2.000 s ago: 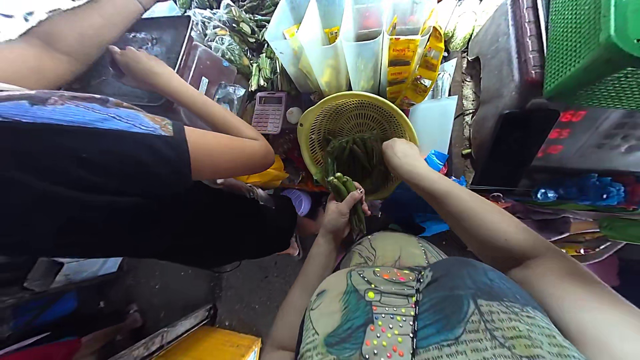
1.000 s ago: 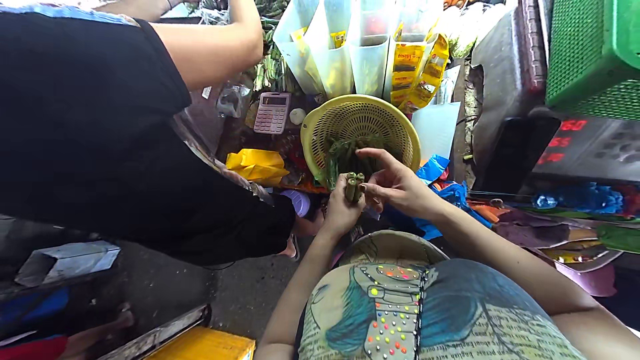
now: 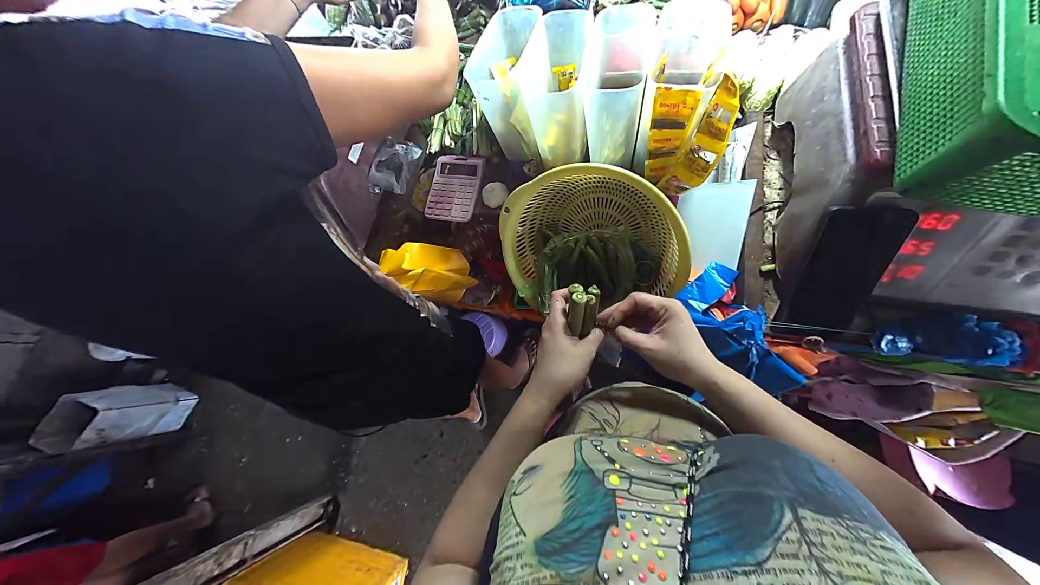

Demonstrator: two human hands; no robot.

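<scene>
My left hand point(image 3: 563, 349) is closed around a small bunch of okra pods point(image 3: 583, 310), their cut stem ends pointing up. Just right of the bunch, my right hand point(image 3: 660, 331) has its thumb and forefinger pinched near the stems; a thin strand, perhaps a rubber band, seems to be between them, too small to be sure. Beyond both hands sits a yellow plastic colander point(image 3: 520, 215) with more green pods point(image 3: 597, 258) lying in it.
A pink calculator point(image 3: 455, 188) and a yellow plastic bag point(image 3: 428, 272) lie left of the colander. Clear plastic holders point(image 3: 562, 114) stand behind it. A blue plastic bag point(image 3: 747, 345) is at the right, near a digital scale point(image 3: 959, 256). Another person point(image 3: 203, 211) stands close at left.
My right hand was at the colander's right rim two seconds ago and has come to the bunch in my left hand. The person at left has leaned farther across.
</scene>
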